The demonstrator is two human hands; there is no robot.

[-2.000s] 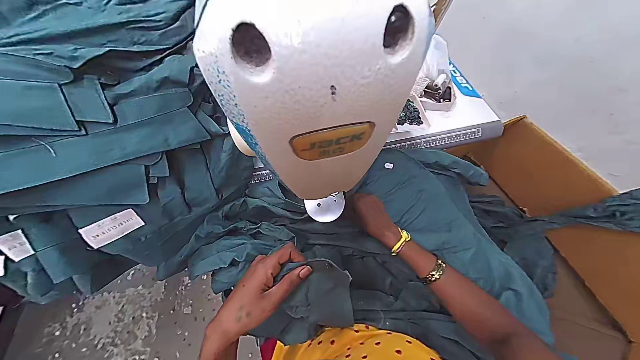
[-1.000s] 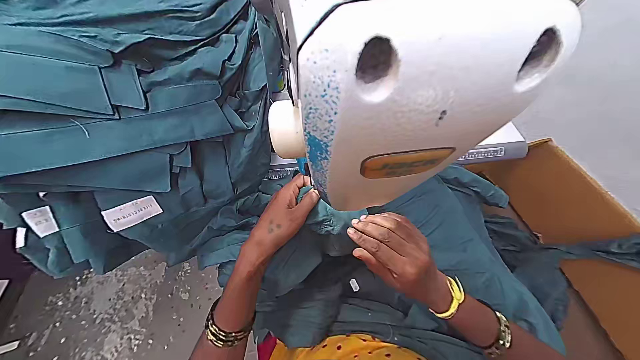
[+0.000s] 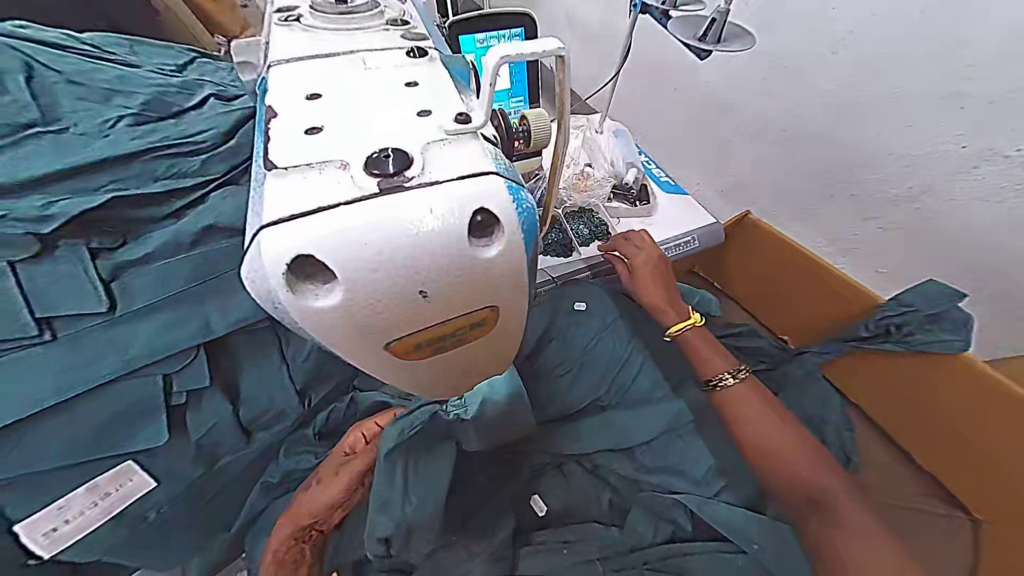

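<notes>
A white Jack sewing machine (image 3: 384, 280) fills the upper middle. Below its head, my left hand (image 3: 340, 472) is at a bunched teal garment (image 3: 488, 408), its fingertips hidden under the cloth. My right hand (image 3: 644, 268) reaches to the machine table, fingertips bent close together beside a small tray of dark green buttons (image 3: 586, 226). Whether it pinches a button cannot be seen. A second compartment of buttons (image 3: 558, 240) lies just left of that one.
Stacked teal garments (image 3: 88, 336) cover the left side. A cardboard box (image 3: 888, 352) stands at the right with cloth over its edge. On the table are a plastic bag (image 3: 588, 164) and a tray of small dark parts (image 3: 632, 198). A control screen (image 3: 500, 76) and thread stand (image 3: 712, 32) are behind.
My right hand has left the cloth below the machine head and moved out to the button tray. My left hand remains at the garment. The view has shifted to show more of the machine's top.
</notes>
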